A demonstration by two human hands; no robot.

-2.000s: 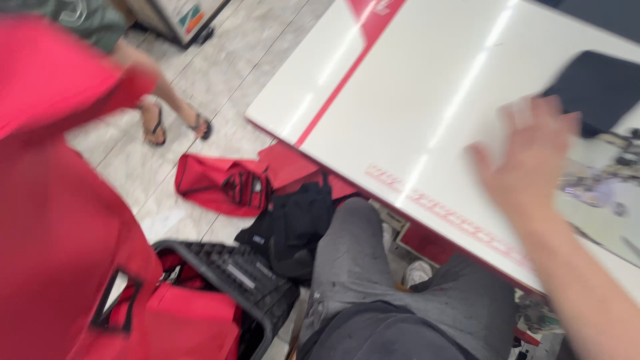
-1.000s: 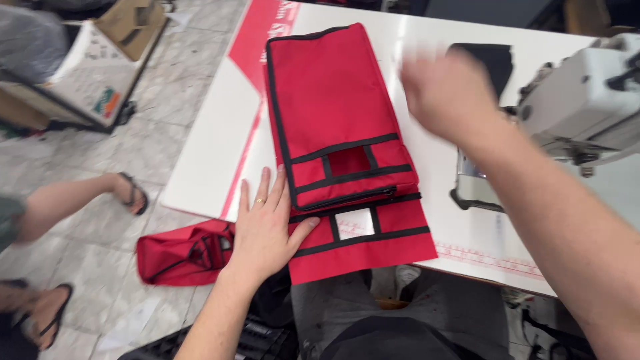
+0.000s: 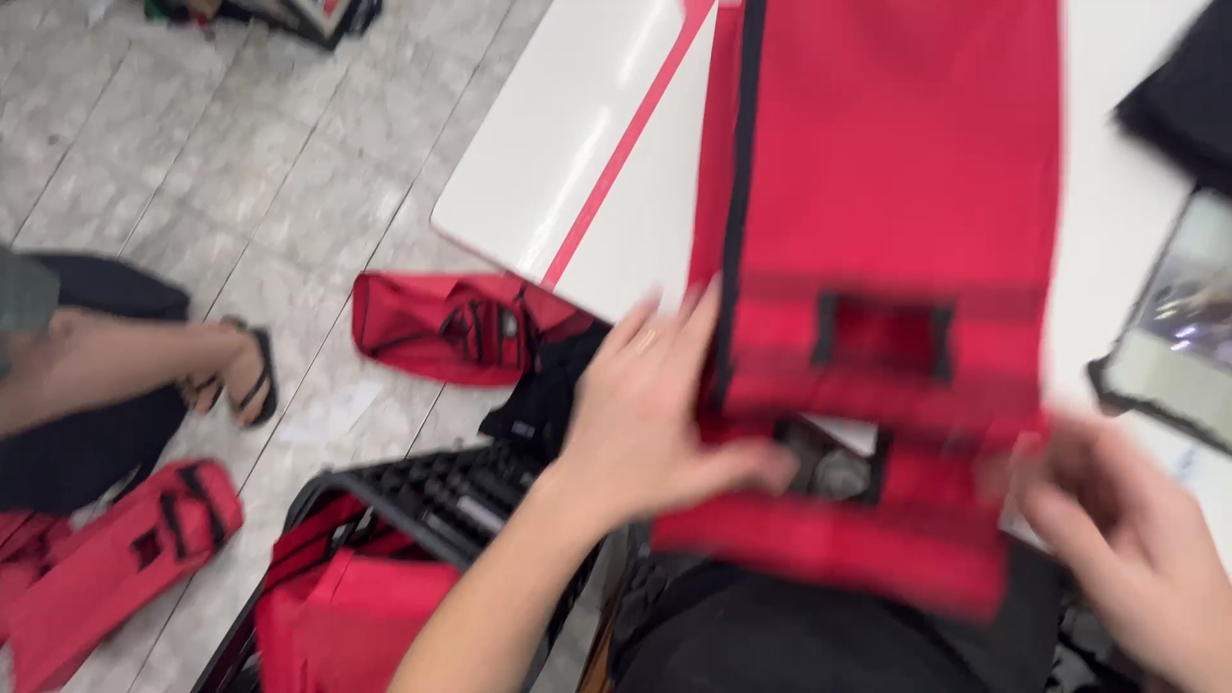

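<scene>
A red fabric bag [image 3: 900, 173] with black trim lies on the white table [image 3: 1107, 298], its lower flap hanging past the near edge toward the lap. Both the flap and the panel above it have a black-framed window. My left hand [image 3: 654, 423] rests at the bag's lower left corner, thumb over the flap and a ring on one finger; whether it pinches the fabric is unclear. At the lower right edge of the bag is my right hand [image 3: 1107, 510], blurred, its fingertips by the flap; its grip cannot be made out.
Left of my knees stands a black plastic crate [image 3: 385, 491] holding red fabric pieces. Another red bag [image 3: 438, 327] is by the table corner, and one more [image 3: 125, 568] lies at lower left. Another person's leg [image 3: 125, 371] is at left. A black cloth [image 3: 1184, 96] lies on the table.
Two seconds ago the table front held no bag; one second ago it lay flat there. Now it sits nearer my lap. My right hand has come down from above to its lower right edge.
</scene>
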